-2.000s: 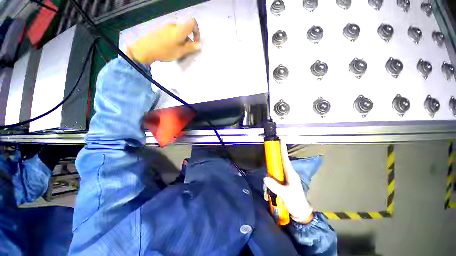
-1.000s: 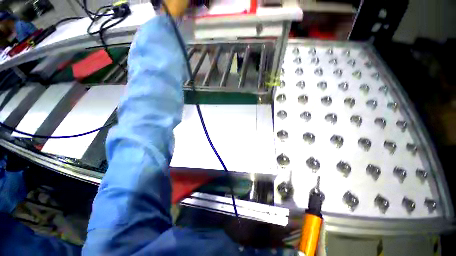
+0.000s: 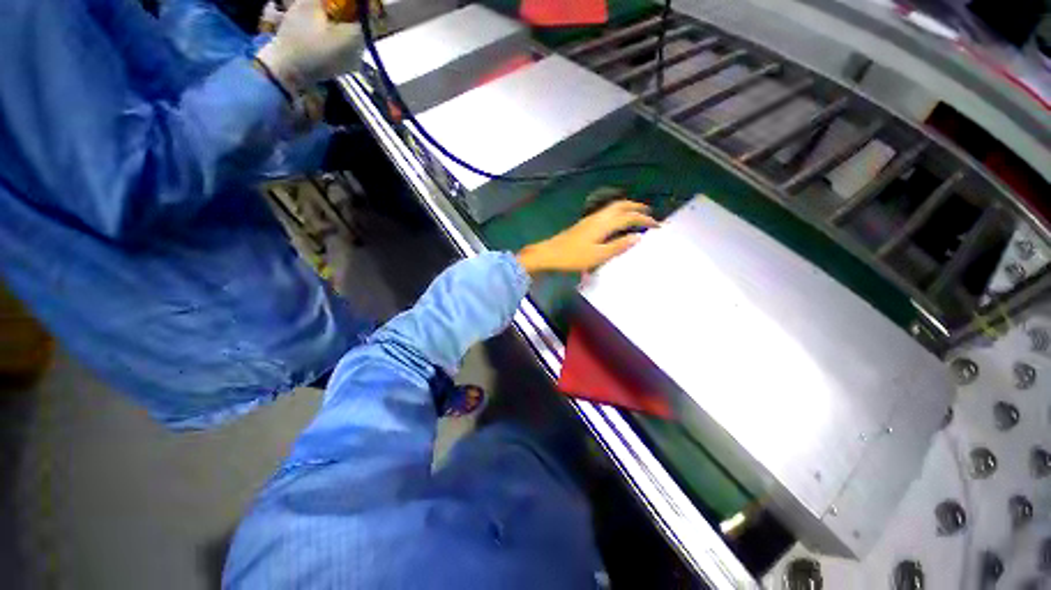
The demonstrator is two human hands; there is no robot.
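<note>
A silver-grey metal case [image 3: 761, 357] lies on the line in front of me, its right end over the edge of the ball transfer table [image 3: 1003, 461]. My left hand [image 3: 594, 240], bare, is at the case's left end with its fingers spread over the upper left corner. It seems to touch the end face; the fingertips are partly hidden. A red pad [image 3: 611, 375] sticks out from under the near side of the case. My right hand and the electric screwdriver it held before are out of the picture.
Another worker's gloved hand [image 3: 314, 46] and blue sleeve are at upper left. More metal cases [image 3: 530, 115] lie further left on the green board [image 3: 542, 219]. A black cord hangs across them. The roller conveyor [image 3: 795, 150] runs behind. A second red pad [image 3: 565, 12] lies at the top.
The view has swung left. My left hand has come down from the far side to the case's left end. The case sits further over the ball table. My right hand and screwdriver have left the picture.
</note>
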